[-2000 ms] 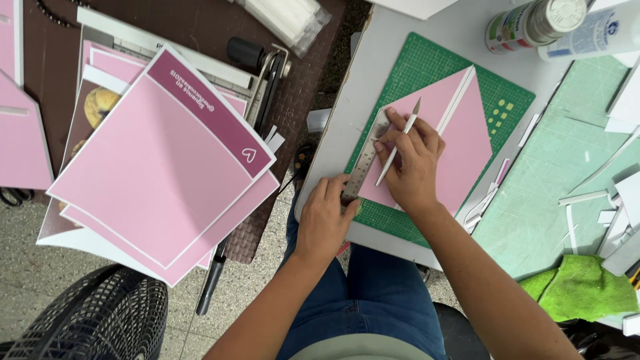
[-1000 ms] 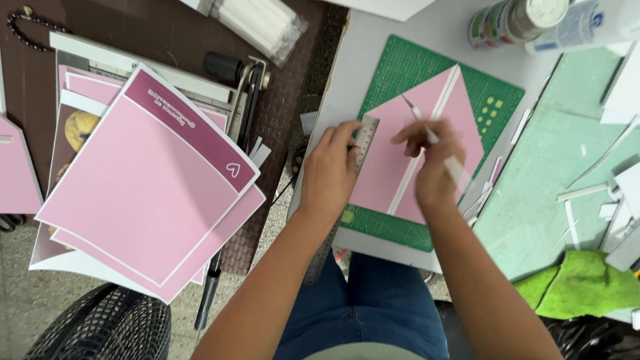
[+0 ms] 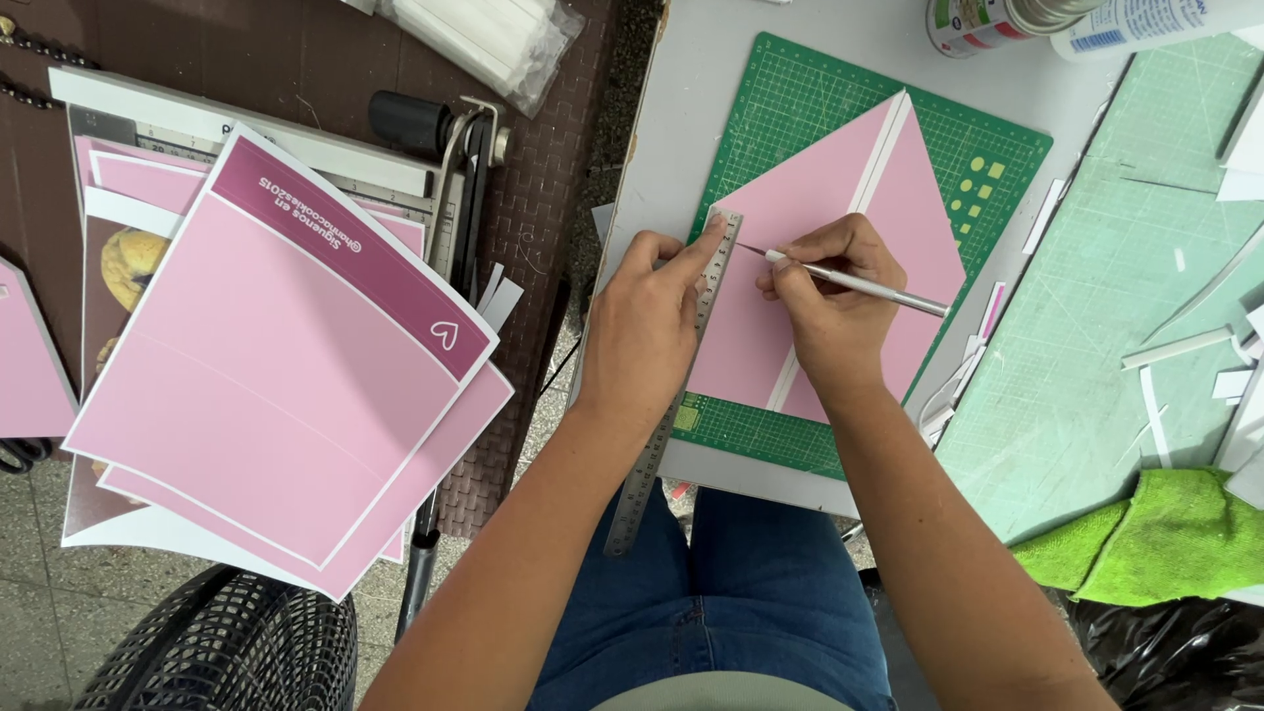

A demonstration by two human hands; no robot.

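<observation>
A pink sheet with white stripes (image 3: 918, 207) lies on a green cutting mat (image 3: 790, 89), its pointed end toward the far edge. My left hand (image 3: 647, 321) presses a metal ruler (image 3: 647, 474) along the sheet's left edge, index fingertip near the ruler's far end. The ruler's near end sticks out past the table edge over my lap. In my right hand (image 3: 839, 291) is a slim silver craft knife (image 3: 889, 293), held like a pen. Its blade tip is close beside the ruler, just below my left fingertip; whether it touches the sheet I cannot tell.
On the brown woven table at left, printed pink sheets (image 3: 267, 365) overlap a paper trimmer (image 3: 296, 148). A plastic pack (image 3: 484, 35) lies behind. A can (image 3: 973, 25) and a bottle (image 3: 1136, 25) stand at back right. Paper strips and a green cloth (image 3: 1165, 533) lie right; a black fan (image 3: 227, 642) is below left.
The ruler was more inward on the sheet two seconds ago; now it lies along the left edge. My right hand has moved back toward the ruler, bringing the knife tip beside it.
</observation>
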